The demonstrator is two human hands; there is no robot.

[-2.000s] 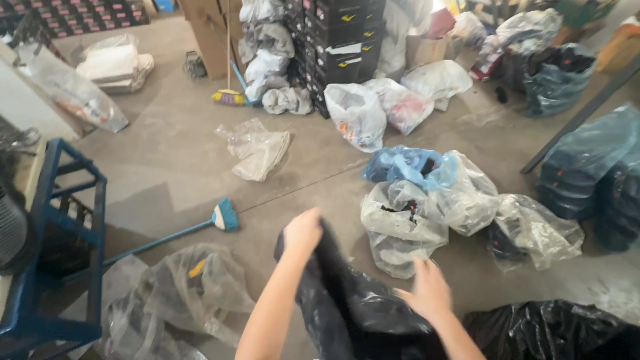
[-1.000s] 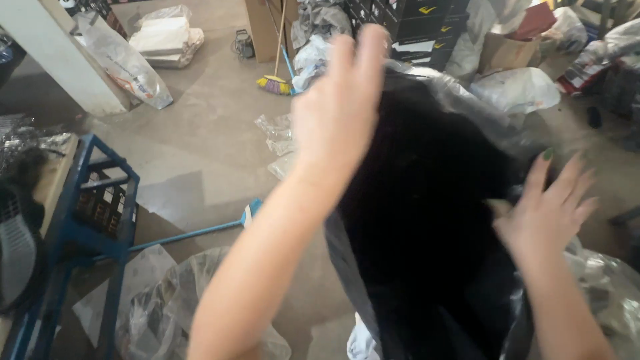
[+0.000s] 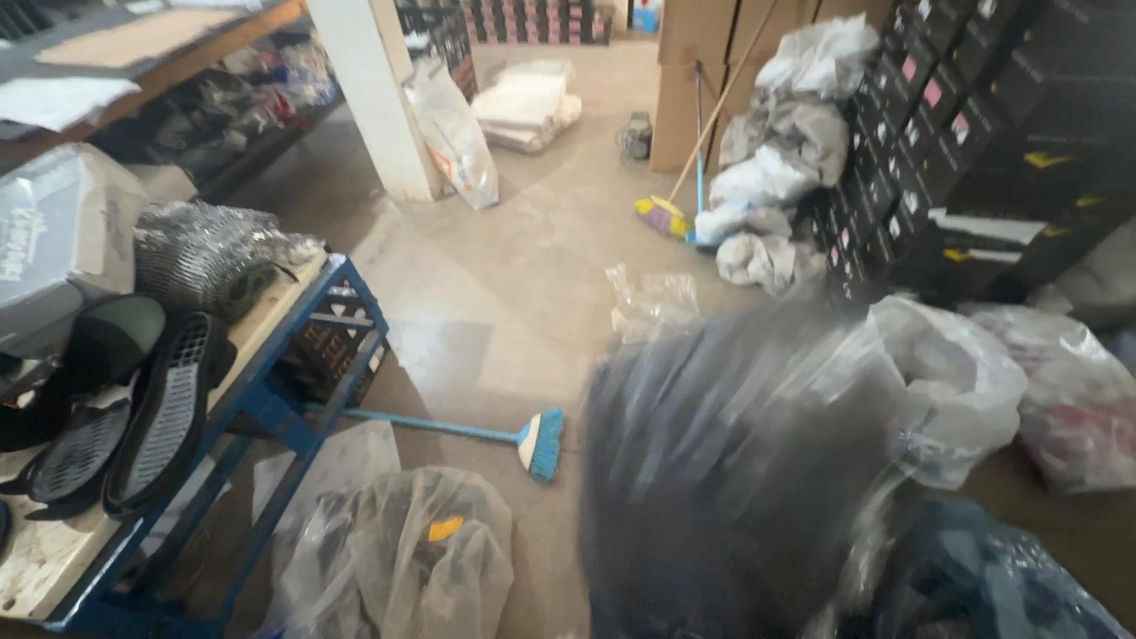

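A black plastic bag (image 3: 737, 479), strongly blurred by motion, fills the lower right centre of the head view. Neither my left hand nor my right hand can be made out; the bag may hide them. Behind the bag's upper left edge lies a crumpled clear plastic bag (image 3: 657, 302) on the floor. White plastic bags (image 3: 950, 382) stand to its right, and a dark bluish bag (image 3: 994, 577) is at the lower right. Left of the black bag, a broom with blue bristles (image 3: 541, 444) lies on the floor.
A blue metal-framed bench (image 3: 355, 302) at left carries black shoe soles (image 3: 169, 408). Beside it lies a translucent plastic bag (image 3: 426, 550). Stacked black boxes (image 3: 976, 142) rise at right. A yellow and purple broom (image 3: 661, 216) stands near cardboard boxes (image 3: 688, 115); a white pillar (image 3: 373, 98) is further left.
Both my hands, visible in the earlier frames at the black bag, can no longer be seen. The bag, spread with its mouth showing one second ago, is now a blurred dark mass. The view has swung left.
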